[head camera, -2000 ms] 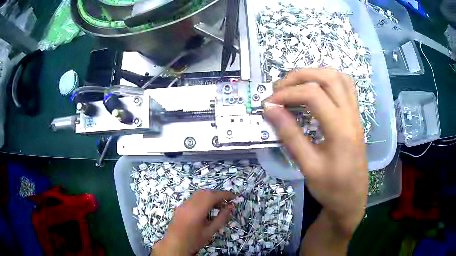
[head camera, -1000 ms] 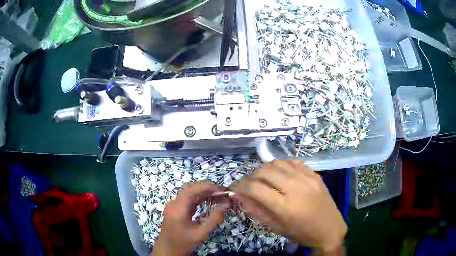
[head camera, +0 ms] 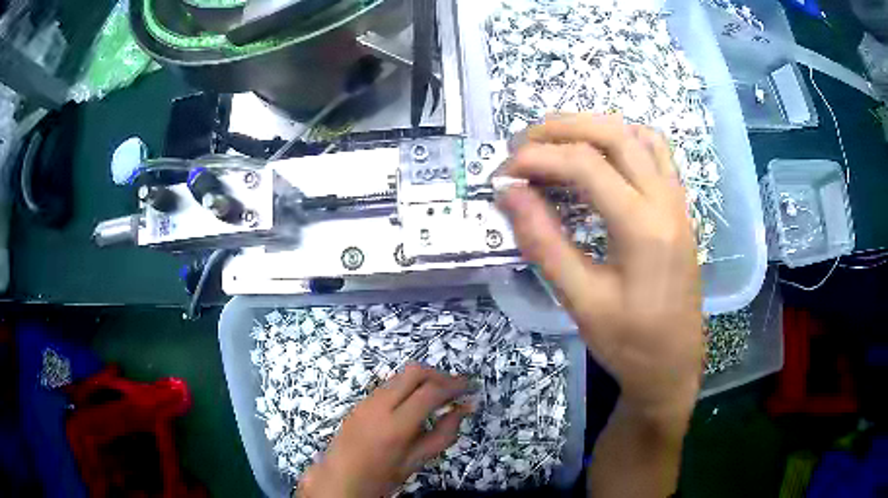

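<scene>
My right hand (head camera: 613, 233) is raised at the right end of the silver fixture (head camera: 438, 199). Its thumb and index finger pinch a small white-headed part (head camera: 506, 182) at the fixture, beside the green spot. The part's stem cannot be made out. My left hand (head camera: 394, 428) is low over the lower parts bin (head camera: 234, 360), its fingers among the white-headed parts. Something small and pale shows between its fingertips, but blur hides whether it is held.
The air cylinder (head camera: 209, 206) is left of the fixture on the pale base plate (head camera: 312, 263). The steel bowl feeder (head camera: 263, 73) is behind. The upper parts bin (head camera: 745, 243), heaped with parts, is at the right. A small clear box (head camera: 808, 214) and a grey tray (head camera: 745, 374) are farther right.
A second ago both hands met over the lower bin around a small part. My right hand has moved up to the fixture with a part; my left hand has stayed low, among the bin's parts.
</scene>
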